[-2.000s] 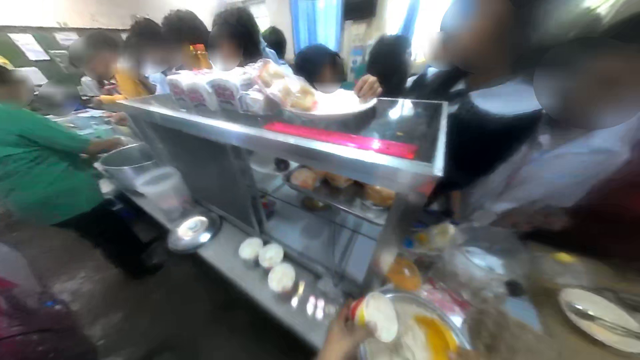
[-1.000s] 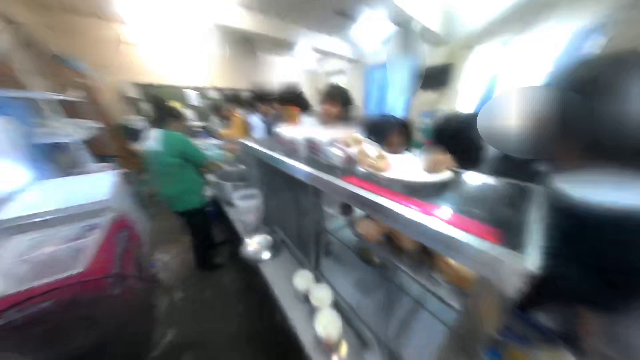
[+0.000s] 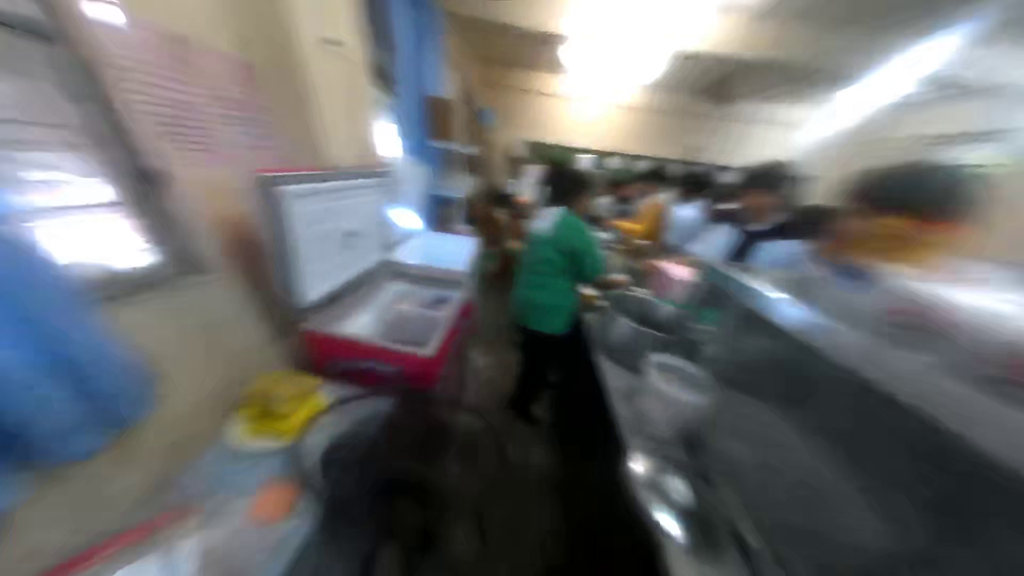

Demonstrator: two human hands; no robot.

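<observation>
Neither my left hand nor my right hand is in the head view, which is heavily blurred by motion. At the left, a red chest freezer [image 3: 376, 364] stands with its lid raised and several indistinct things inside. A clear plastic container [image 3: 676, 392] is on the counter at the right, beside a large metal pot [image 3: 628, 332]. Nearer on that counter lies a shiny round metal lid or dish [image 3: 664, 496]. Something yellow [image 3: 280, 404] rests on a surface at the lower left.
A person in a green top [image 3: 556, 276] stands in the aisle between the freezer and the counter [image 3: 616, 424]. Several people are beyond the counter at the right. A blue cloth [image 3: 60, 352] hangs at the far left.
The view has swung far to the left, bringing the freezer into fuller sight. The hand holding a cup-like container two seconds ago is out of view, as are the white-topped cups on the counter.
</observation>
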